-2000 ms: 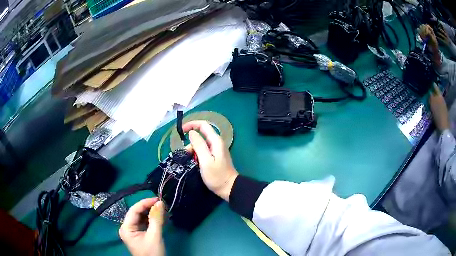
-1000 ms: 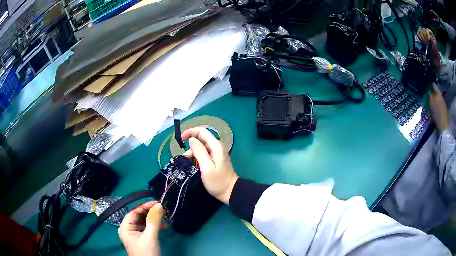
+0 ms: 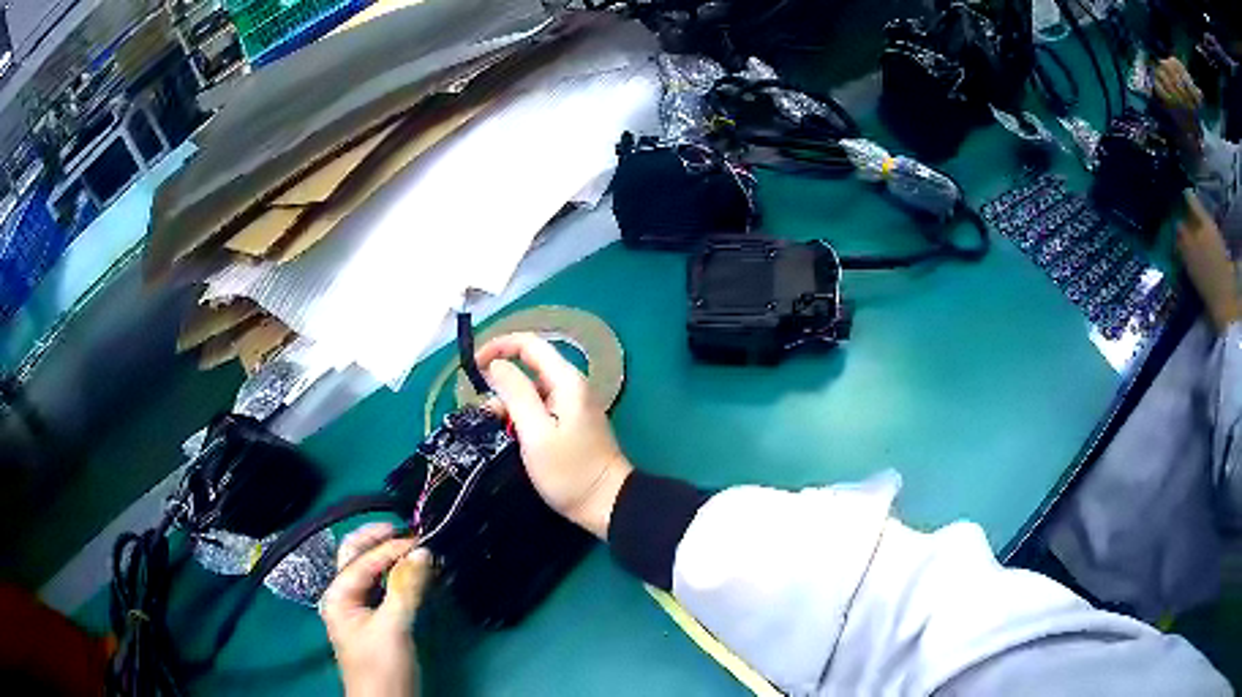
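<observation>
A black electrical unit (image 3: 511, 545) lies on the green bench in front of me, its open side with thin wires facing up and left. My right hand (image 3: 552, 429) is at its upper edge and holds a short black foam strip (image 3: 467, 351) between the fingertips, the strip pointing up. My left hand (image 3: 375, 592) pinches thin lead wires (image 3: 439, 507) at the unit's left side between thumb and fingers. A thick black cable (image 3: 307, 524) runs left from the unit. A tan tape roll (image 3: 608, 357) lies behind my right hand.
Two black units (image 3: 763, 300) (image 3: 681, 193) with bagged cables stand beyond. Another unit (image 3: 259, 477) and coiled cable (image 3: 134, 613) are at left. A cardboard and foam stack (image 3: 450, 204) is at the back left. A coworker's hand (image 3: 1201, 252) and a label sheet (image 3: 1069, 252) are at right.
My right hand and the black strip have shifted slightly left. My left hand still pinches the wires and sits a little farther left. The whole view has shifted slightly.
</observation>
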